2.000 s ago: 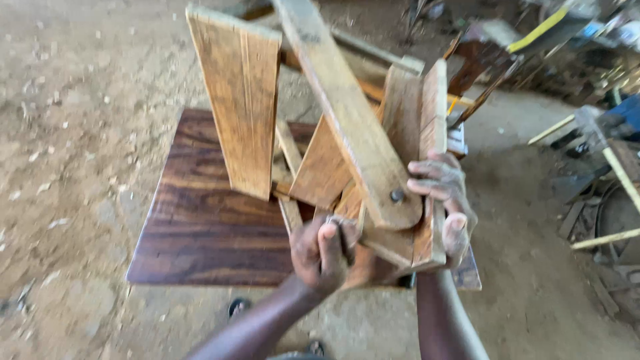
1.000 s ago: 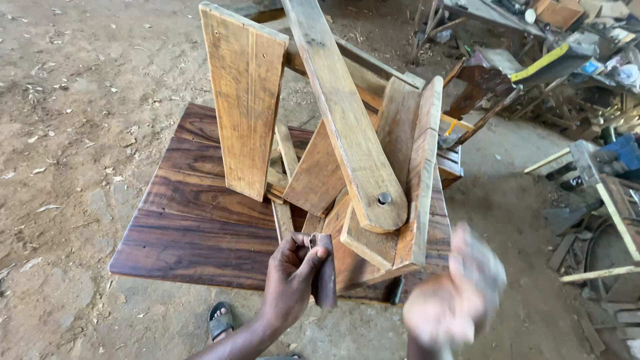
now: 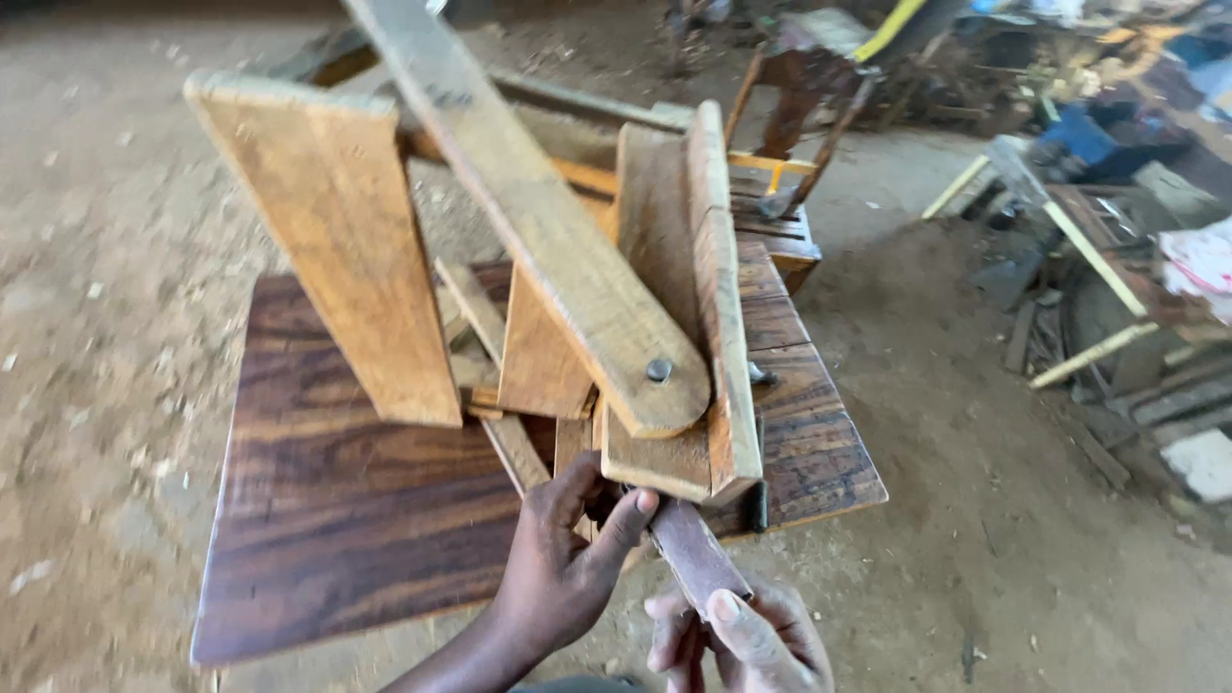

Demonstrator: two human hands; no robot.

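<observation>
A strip of sandpaper (image 3: 698,556) stretches between my two hands, below the near end of a wooden frame. Its upper end is pinched by the thumb and fingers of my left hand (image 3: 577,549), just under the wooden board's corner. The thumb and fingers of my right hand (image 3: 741,635) hold the lower end. The frame of planed boards rests on a dark-grained wooden tabletop (image 3: 356,520). It has a long rounded arm (image 3: 568,260) with a metal bolt (image 3: 658,370), a tapered board (image 3: 337,260) at left and an upright edge board (image 3: 722,318) at right.
Behind the tabletop stands a slatted wooden chair (image 3: 784,231). At right are a low wooden table (image 3: 1107,231) with items on it and stacked wood scraps (image 3: 1155,385). Bare dirt ground (image 3: 106,385) surrounds the tabletop.
Two seconds ago my right hand was on the frame's right board; it came off and now holds the sandpaper's lower end. One second ago only my left hand held the strip.
</observation>
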